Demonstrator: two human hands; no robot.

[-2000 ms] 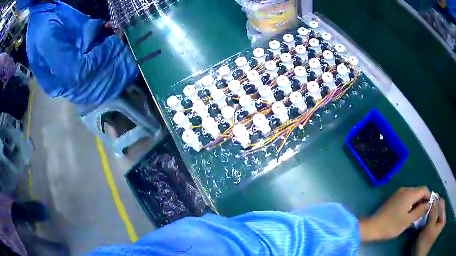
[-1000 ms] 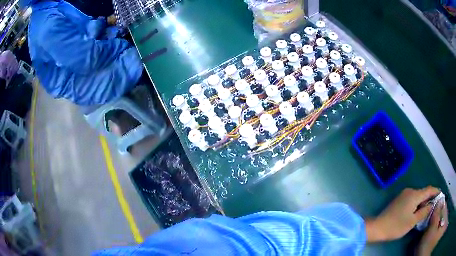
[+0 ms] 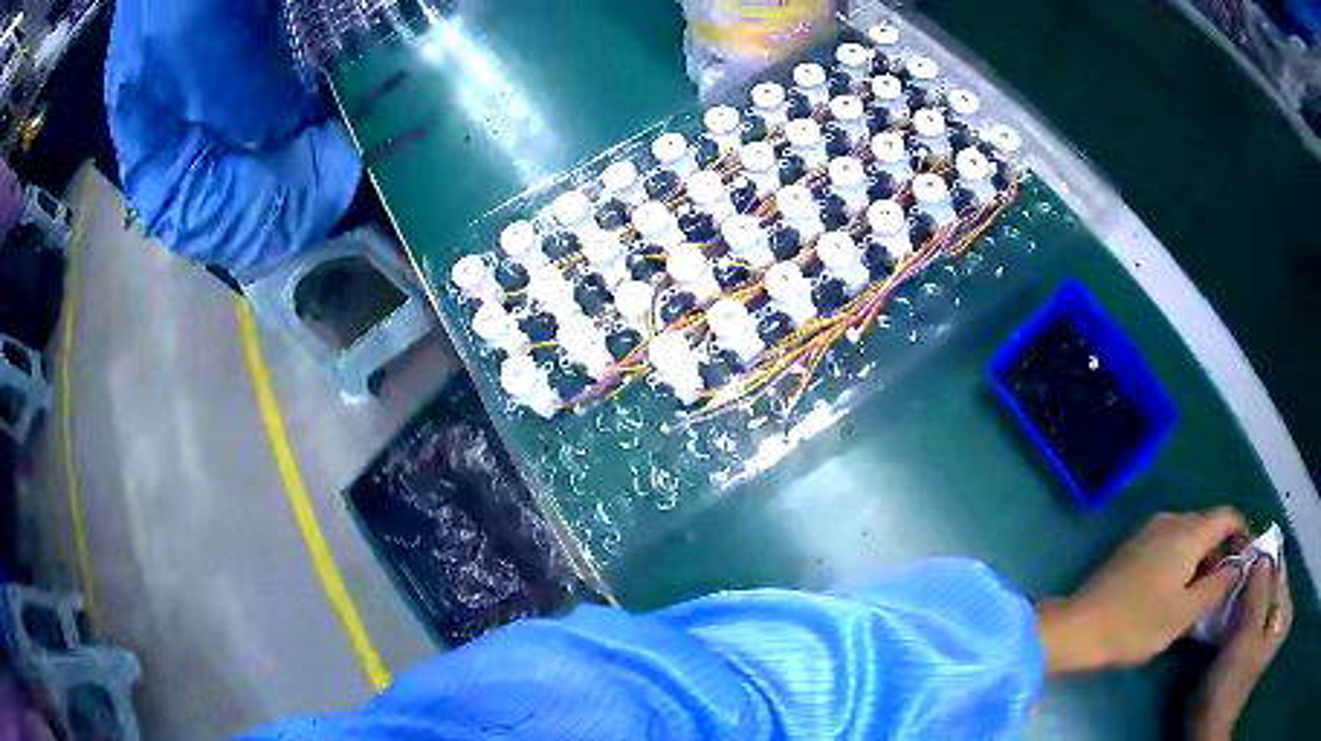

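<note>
My left hand [image 3: 1145, 591], bare below a blue sleeve, reaches in at the lower right, its fingers closed on a small white piece [image 3: 1221, 617]. My right hand [image 3: 1249, 646] meets it at the far right edge of the bench, fingers bent round the same piece. Part of the white piece sticks up between the fingertips; the rest is hidden. A blue bin [image 3: 1087, 397] of small dark parts stands just beyond my hands. A clear blister tray [image 3: 616, 466] holds rows of white-topped units [image 3: 742, 233], with yellow, orange and reddish wires along the near side.
The green bench [image 3: 855, 507] has a raised white edge [image 3: 1195, 319] on the right. A plastic-wrapped tub [image 3: 761, 36] stands behind the tray. At left are a dark crate [image 3: 464, 528] with crumpled film, a pale stool [image 3: 348, 311] and a person in a blue smock [image 3: 225, 145].
The view has shifted, so the tray and bin appear higher and further left. Both hands stay together on the white piece, and its tip now stands up more visibly between the fingers.
</note>
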